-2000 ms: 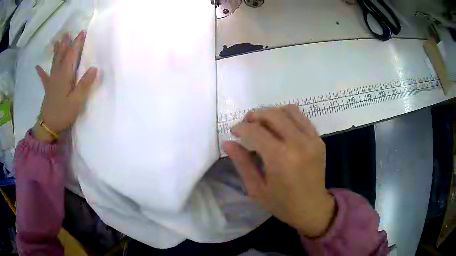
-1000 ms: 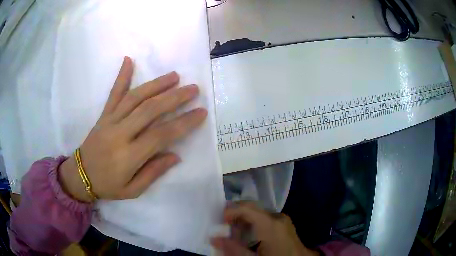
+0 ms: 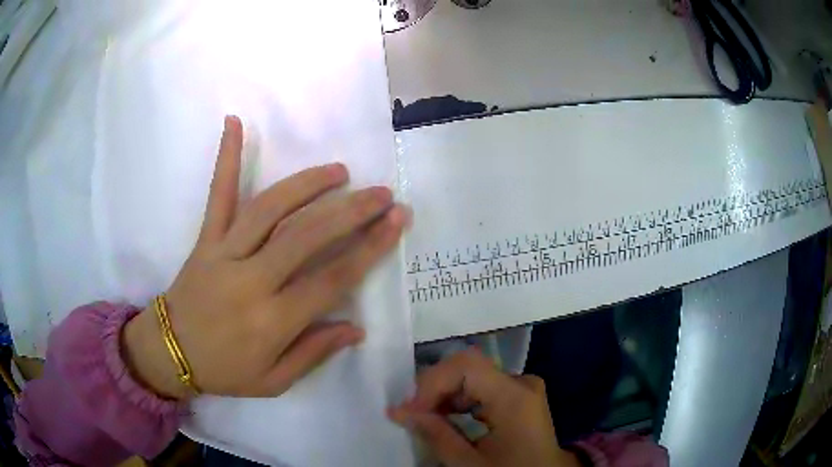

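Observation:
A large white fabric panel (image 3: pixel 182 137) lies over the left part of the table and hangs over its front edge. Its straight right edge runs from the throat plate (image 3: pixel 405 13) down to the bottom of the picture. My left hand (image 3: pixel 283 283) lies flat on the panel with fingers spread, fingertips at the straight edge. My right hand (image 3: pixel 493 410) is at the bottom centre, below the table's front edge. Its thumb and index finger pinch the panel's edge.
Black-handled scissors (image 3: pixel 734 55) lie at the upper right. A printed ruler scale (image 3: pixel 584 251) runs along the table front. The machine bed (image 3: pixel 566 46) has a dark worn patch (image 3: pixel 442 110). A tan piece (image 3: pixel 820 128) is at the right edge.
My left hand has moved from the far left onto the panel near its straight edge. My right hand has gone from above the ruler down to the panel's edge and pinches it.

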